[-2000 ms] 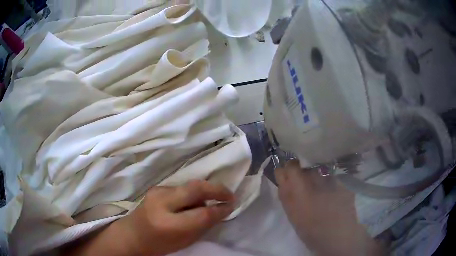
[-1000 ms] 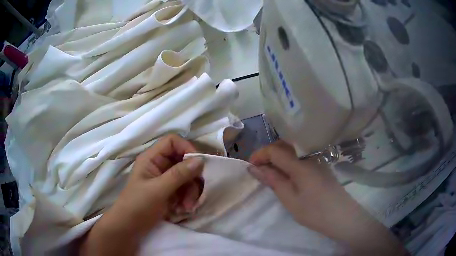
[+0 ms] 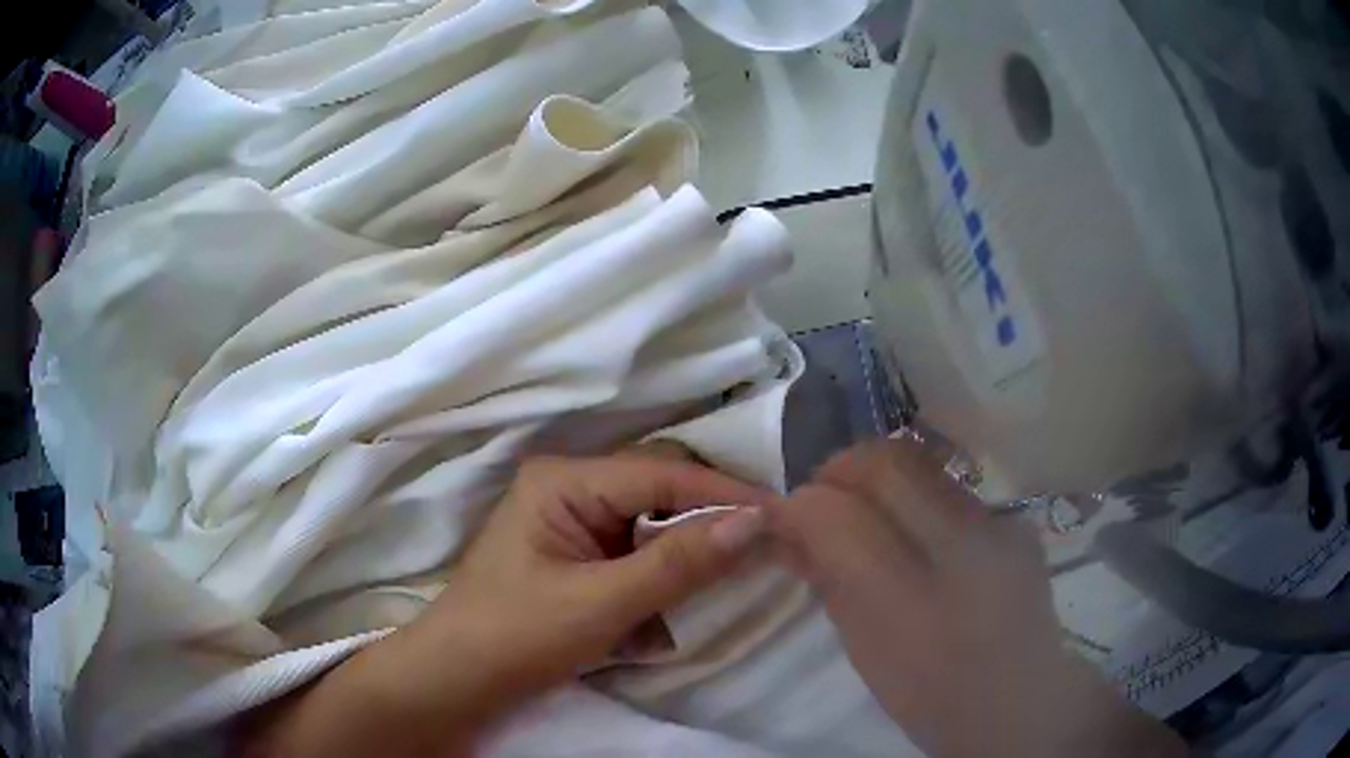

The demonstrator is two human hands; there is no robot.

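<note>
A cream fabric piece (image 3: 726,619) lies in front of the sewing machine, its folded edge raised. My left hand (image 3: 592,555) pinches this edge between thumb and forefinger. My right hand (image 3: 903,555) is against the left fingertips at the same edge; it is blurred and its fingertips are partly hidden, so its hold is unclear. The off-white JUKI sewing machine (image 3: 1036,252) stands just beyond my right hand. Its grey needle plate (image 3: 829,388) shows left of the head. The presser foot area is mostly hidden.
A large pile of white and cream fabric (image 3: 385,348) in long rolled folds covers the left side. A pale tray (image 3: 777,18) is at the table's far edge. A grey curved tube-like part (image 3: 1207,600) is at the right. A pink-red cone (image 3: 77,101) is at far left.
My hands first moved from apart to holding the cream edge, then came together at it. The view has shifted, so pile and machine sit differently in the picture.
</note>
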